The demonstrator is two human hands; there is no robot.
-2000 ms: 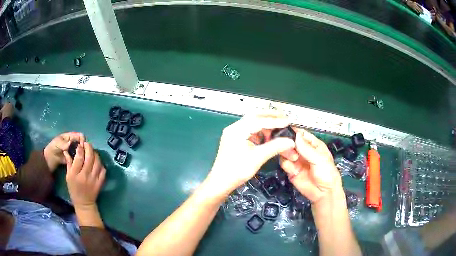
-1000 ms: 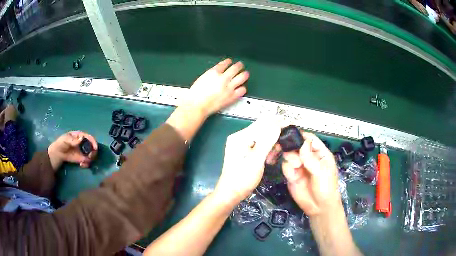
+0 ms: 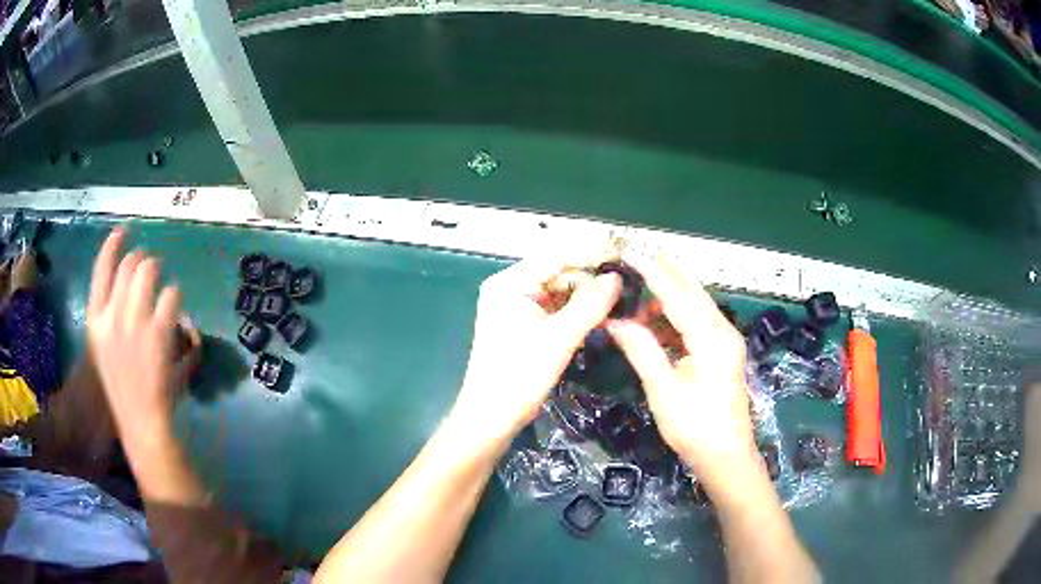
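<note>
My left hand (image 3: 519, 331) and my right hand (image 3: 691, 371) meet in front of me above the heap. Between their fingertips is a black plastic housing (image 3: 624, 291), partly covered by the fingers. Both hands touch it. Below lies a heap of bagged parts (image 3: 616, 428), black pieces with crinkled clear film. Two black housings (image 3: 620, 484) lie at its near edge, open side up. Several more black housings (image 3: 808, 338) lie at its right. A utility knife (image 3: 864, 394) with an orange-red handle lies right of the heap.
A neighbour's hands (image 3: 139, 331) are at left, beside a group of black housings (image 3: 274, 302). A white rail (image 3: 388, 218) with an upright (image 3: 240, 108) edges the bench before the green belt (image 3: 639, 126), which bears small bits. A clear blister tray (image 3: 976, 416) lies far right.
My hands still hold a black housing; it has turned and is more covered by my fingers. The neighbour's arm has drawn back left from the belt, where a small clear piece now shows.
</note>
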